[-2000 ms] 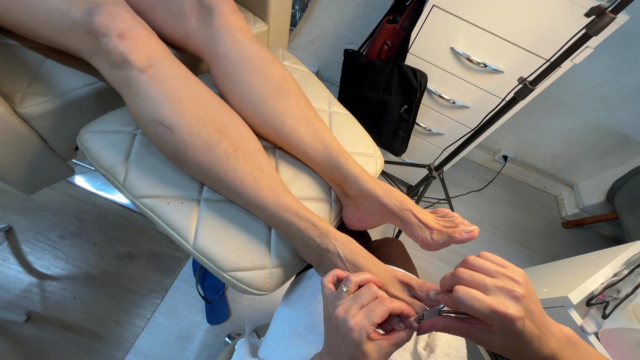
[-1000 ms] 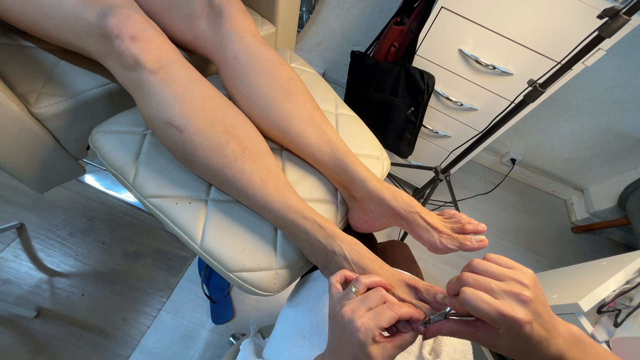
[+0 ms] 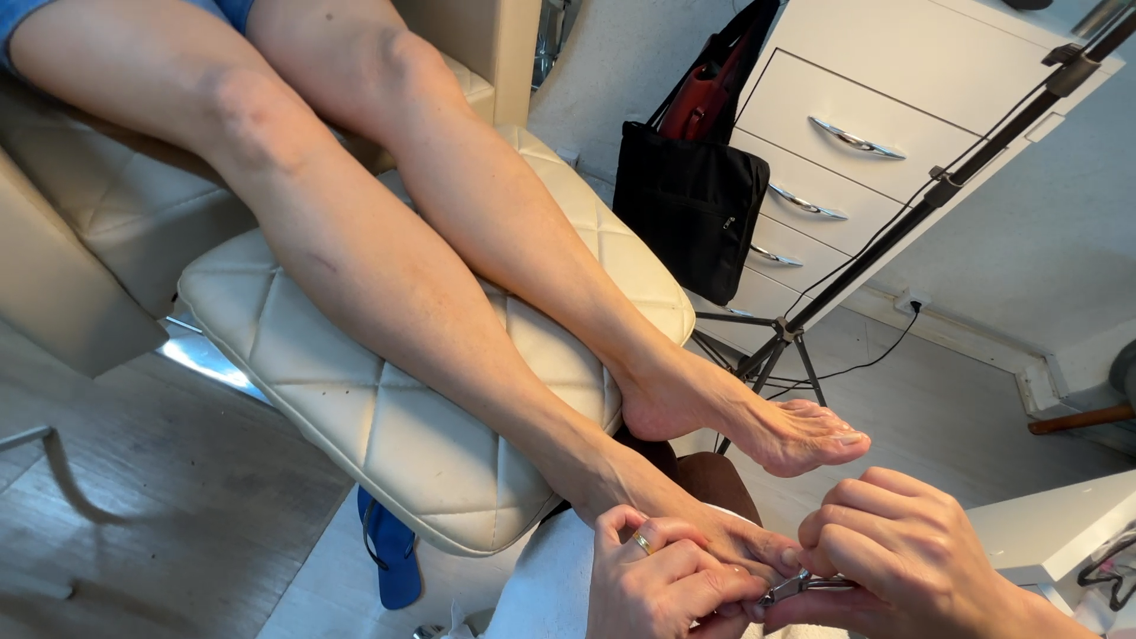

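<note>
A metal cuticle nipper [image 3: 788,589] is in my right hand [image 3: 896,550], its jaws at the smaller toes of another person's nearer foot [image 3: 648,484]. My left hand [image 3: 670,572], with a ring on one finger, grips the toes of that same foot, its fingertips close to the nipper's jaws. The toes under my fingers are mostly hidden. The person's other foot [image 3: 754,422] extends past the edge of a quilted cream leg rest [image 3: 426,390], toes toward the right. A white towel [image 3: 550,577] lies beneath the held foot.
A black tripod stand [image 3: 785,328] with a cable rises at the right, before a white drawer cabinet [image 3: 852,98]. A black bag [image 3: 688,209] hangs beside the drawers. A blue flip-flop [image 3: 395,550] lies on the floor. At the lower right is a white furniture edge [image 3: 1047,524].
Both hands stay at the toes of the nearer foot, with the nipper still in my right hand. The view has shifted slightly.
</note>
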